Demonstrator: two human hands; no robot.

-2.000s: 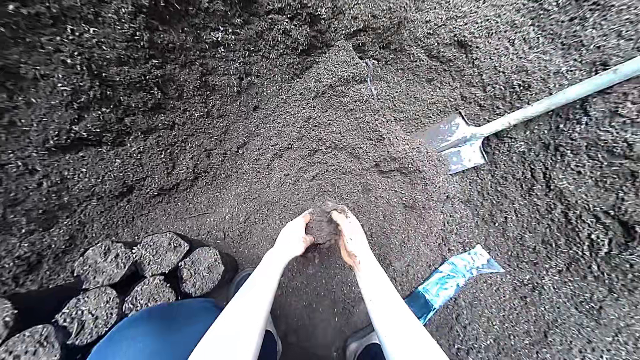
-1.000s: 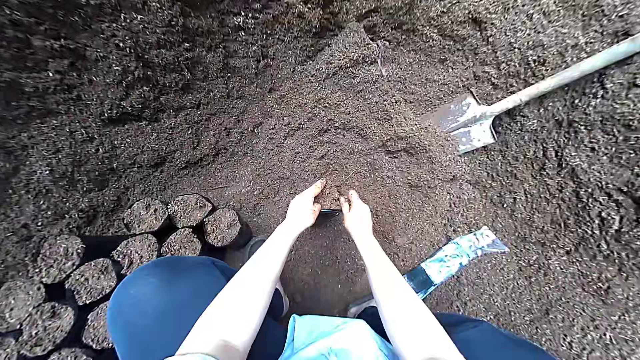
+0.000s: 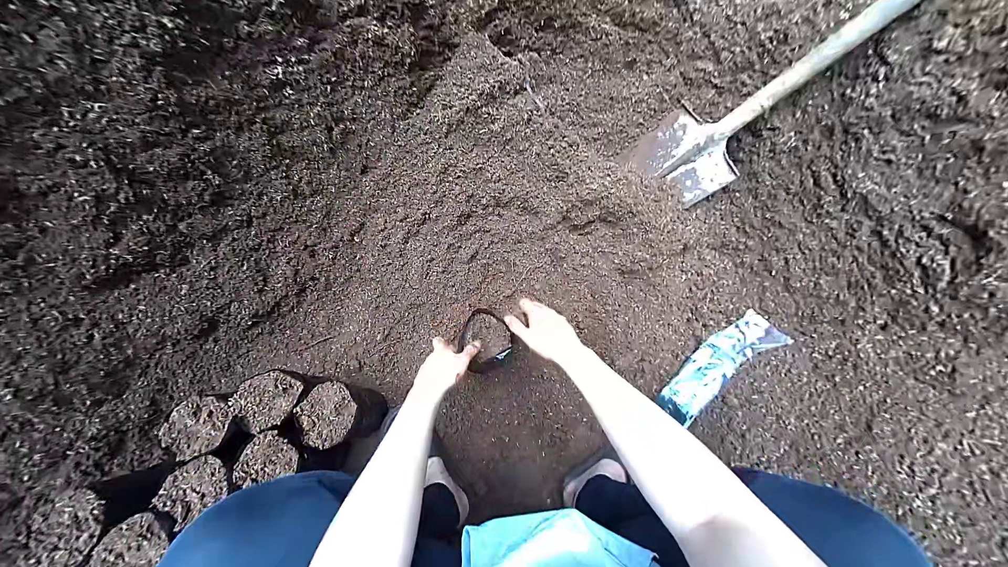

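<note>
A black plastic grow bag (image 3: 488, 337) with soil inside stands on the loose dark soil (image 3: 472, 236) between my hands. My left hand (image 3: 447, 364) grips its left rim, the thumb over the edge. My right hand (image 3: 545, 329) is at the bag's right side, fingers apart, the thumb near the rim; whether it touches the bag is hard to tell. Several filled black grow bags (image 3: 327, 415) stand packed together at the lower left.
A shovel (image 3: 693, 153) lies at the upper right, its blade partly in the soil. A shiny blue-and-white plastic packet (image 3: 713, 366) lies right of my right forearm. My shoes (image 3: 594, 475) are below my hands, and soil banks up at the upper left.
Both my hands were together around soil over the bag's spot; now they are farther apart and the bag's rim shows between them. The view has shifted somewhat.
</note>
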